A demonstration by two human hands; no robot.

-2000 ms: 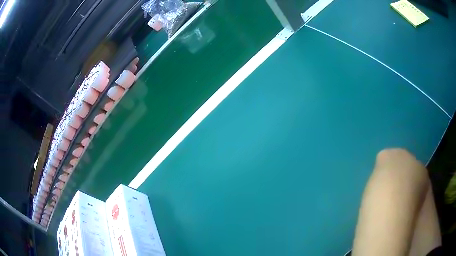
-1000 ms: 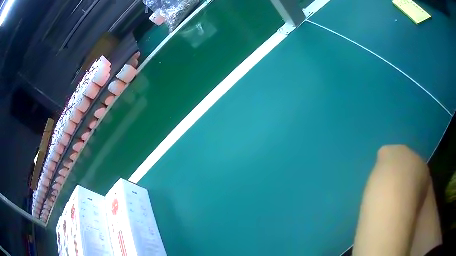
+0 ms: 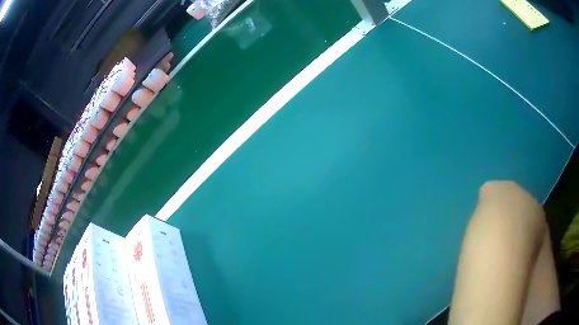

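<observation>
Several long white product boxes with orange-red round marks and stripes stand side by side at the lower left, cut off by the bottom edge. The nearest product box (image 3: 166, 273) stands on the green bench against the white rail. A bare, bent arm reaches up from the bottom right over the bench; no fingers show on it. My left hand and my right hand are both out of the picture. No hand touches the visible boxes.
The green workbench (image 3: 330, 190) fills the middle. Beyond its white rail (image 3: 254, 124) runs the darker green conveyor belt (image 3: 209, 95). Pink-and-white cups (image 3: 95, 120) stand in rows across it. A metal post (image 3: 371, 9) rises at the rail. A yellow pad (image 3: 525, 14) lies upper right.
The view has shifted slightly, so the boxes, cups and rail sit a little higher and further left. The bare arm looks nearly unchanged.
</observation>
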